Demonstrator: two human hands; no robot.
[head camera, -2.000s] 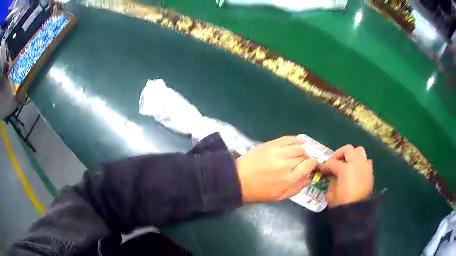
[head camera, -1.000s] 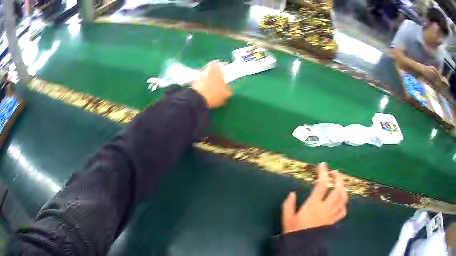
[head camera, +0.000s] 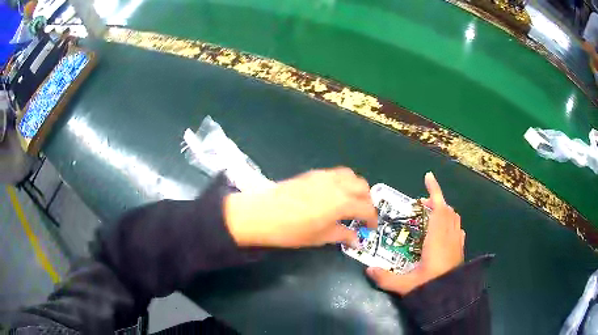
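Note:
An open white housing (head camera: 383, 191) lies tilted on the dark green bench in front of me. Inside it show a green circuit board (head camera: 398, 250), a small yellow component (head camera: 404, 237), dark wires and a blue part (head camera: 364, 232). My right hand (head camera: 436, 245) grips the housing's right side, thumb at the lower edge and fingers along the far side. My left hand (head camera: 298, 208) reaches over the housing's left end, fingertips at the blue part; whether they pinch it is hidden. A bagged cord (head camera: 226, 156) runs up-left from under my left hand.
The peeling belt edge rail (head camera: 354, 100) separates the bench from the green conveyor belt (head camera: 393, 72). Another bagged item (head camera: 564, 145) lies on the belt at right. A tray of blue-and-white pieces (head camera: 56, 88) stands at far left. Whitish plastic (head camera: 585, 311) shows at lower right.
My left hand has come back from the belt to the bench, where a housing with bagged cord now lies. My right hand has closed on the housing. The view has turned back to the bench.

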